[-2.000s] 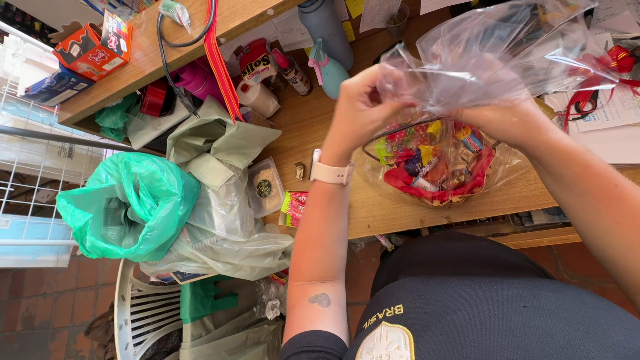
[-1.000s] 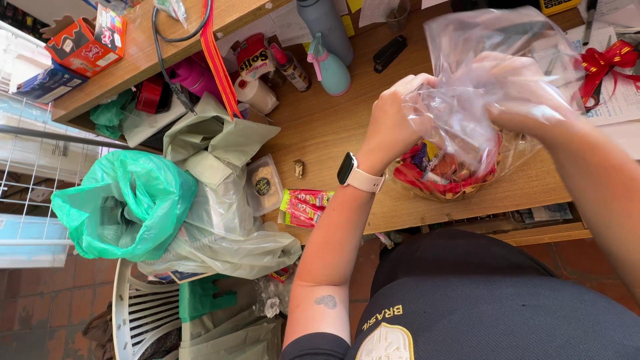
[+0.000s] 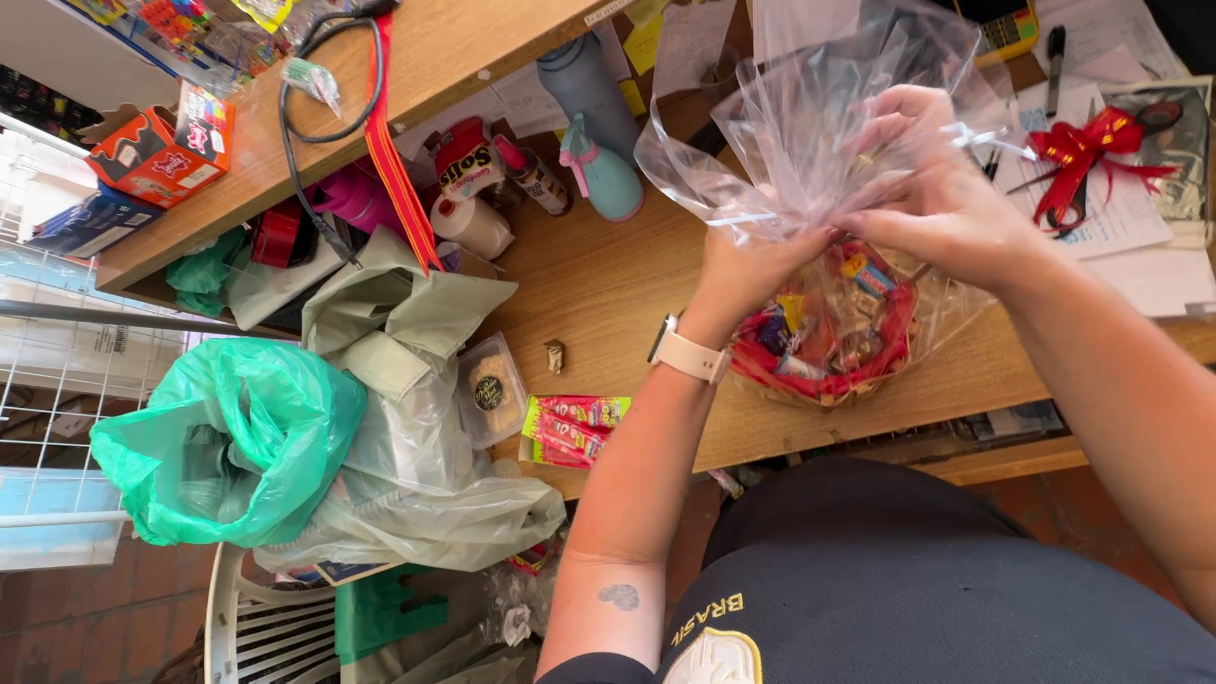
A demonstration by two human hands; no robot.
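A basket of wrapped sweets (image 3: 826, 328), lined with red material, stands on the wooden desk inside clear cellophane (image 3: 769, 123). Above the basket the cellophane is gathered into a bunch. My left hand (image 3: 760, 266), with a watch on its wrist, grips the bunch from the left. My right hand (image 3: 936, 195) holds the gathered film from the right, its thumb close to the left hand's fingers. Loose film fans out above both hands. A red ribbon bow (image 3: 1088, 152) lies on papers to the right, over dark-handled scissors (image 3: 1073, 209).
On the desk's left are a plastic tub (image 3: 492, 389), pink candy packets (image 3: 575, 429), a small wrapped sweet (image 3: 554, 355) and a spray bottle (image 3: 603, 176). Green (image 3: 228, 442) and whitish (image 3: 418, 494) plastic bags sit by its left edge. A raised shelf (image 3: 475, 57) runs behind.
My hands have drawn the loose cellophane together into a bunch above the basket. The basket stands a little farther right than two seconds ago.
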